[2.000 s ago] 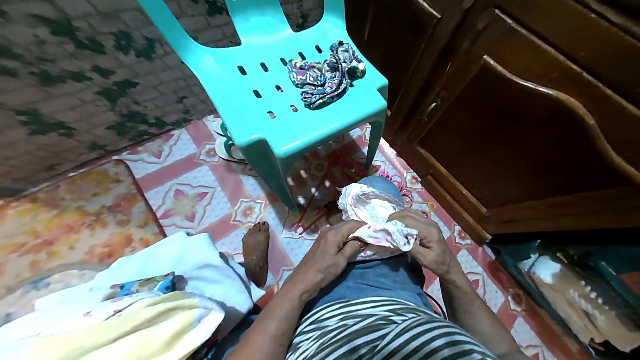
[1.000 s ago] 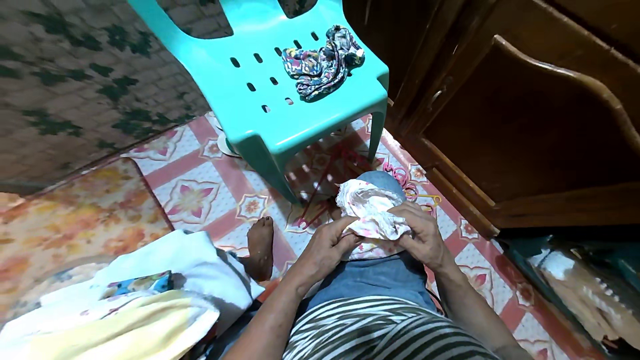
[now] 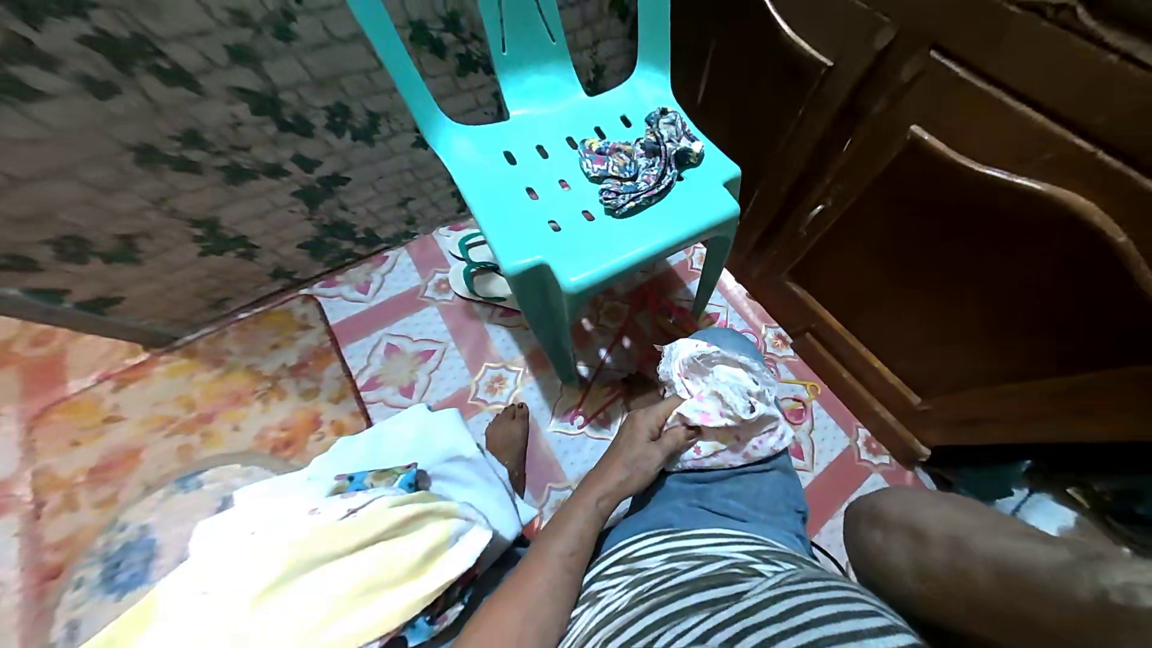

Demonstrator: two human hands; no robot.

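Observation:
My left hand (image 3: 648, 445) grips the near left edge of a white cloth with pink print and a lace-like edge (image 3: 733, 418). The cloth lies bunched over my denim-covered knee. My right arm (image 3: 981, 562) is bent at the lower right and away from the cloth; its hand is not visible. A crumpled multicoloured patterned cloth (image 3: 643, 166) rests on the seat of a turquoise plastic chair (image 3: 612, 252) in front of me. To my left lies a pile of white and pale yellow cloths (image 3: 360, 558), with a small blue patterned cloth (image 3: 378, 479) on it.
A dark wooden cabinet (image 3: 990, 270) stands at the right. White flip-flops with green straps (image 3: 481, 274) lie beside the chair. Plastic hangers (image 3: 796, 400) are on the patterned floor near my knee. A floral mat (image 3: 207, 387) lies at the left, by the ivy-patterned wall (image 3: 225, 162).
My right hand has let go of the white printed cloth and moved away to the right, out of view. My left hand still grips the cloth, which now lies more spread over the knee.

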